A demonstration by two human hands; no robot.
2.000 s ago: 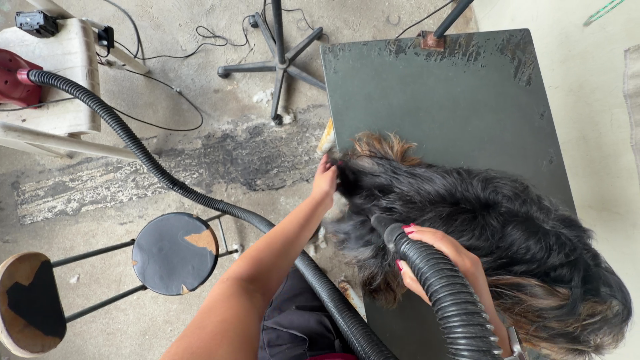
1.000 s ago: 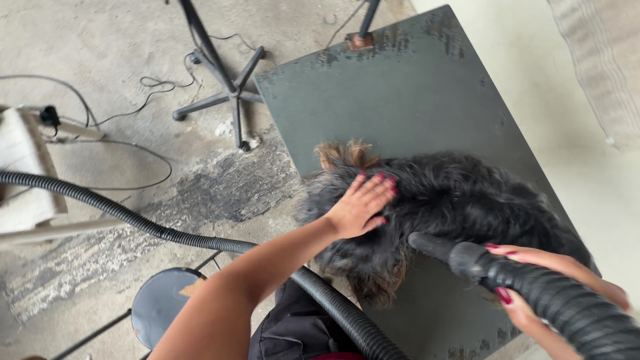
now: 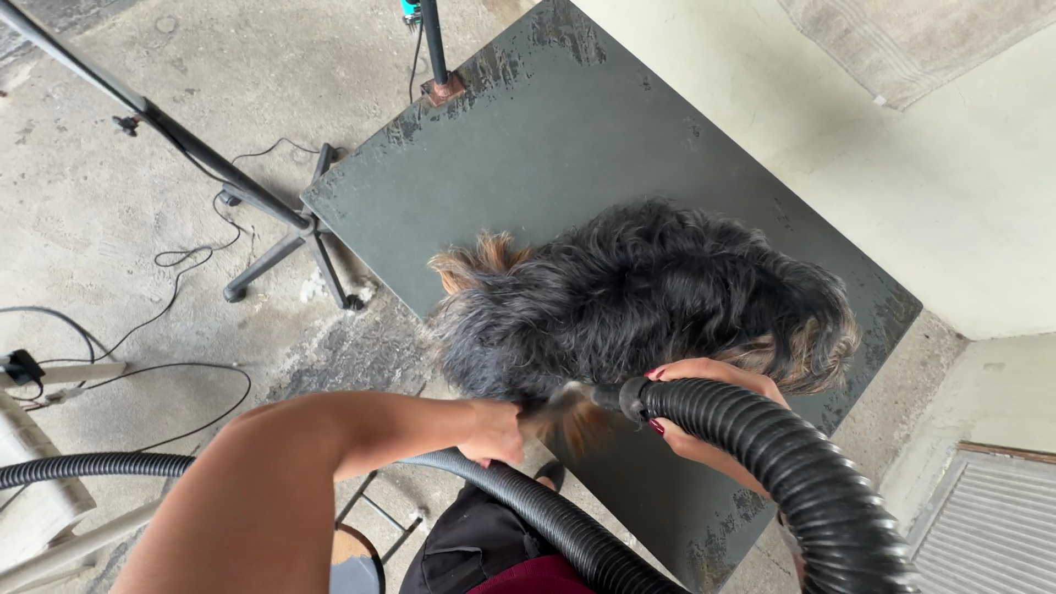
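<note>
A long-haired black and tan dog [image 3: 627, 289] stands on a worn dark green table [image 3: 511, 173]. My right hand [image 3: 709, 412] is wrapped around the end of a ribbed black dryer hose [image 3: 767, 445], its nozzle [image 3: 606, 396] pointing left at tan fur low on the dog's near side. That fur is blurred. My left hand [image 3: 495, 433] is closed at the left of this fur, seemingly on a leg or a tuft; its fingertips are partly hidden. A further stretch of hose [image 3: 536, 495] passes just below my left hand.
A wheeled stand [image 3: 309, 227] and loose cables [image 3: 177, 268] are on the concrete floor left of the table. A post [image 3: 435, 49] is clamped to the table's far edge. A stool [image 3: 355, 561] is at the bottom, a pale chair [image 3: 37, 487] at the left, and a towel [image 3: 924, 41] at upper right.
My left hand has left the dog's back, where it lay open, and moved down to its near side, closing there. The nozzle now points at the tan fur beside it. The view has turned.
</note>
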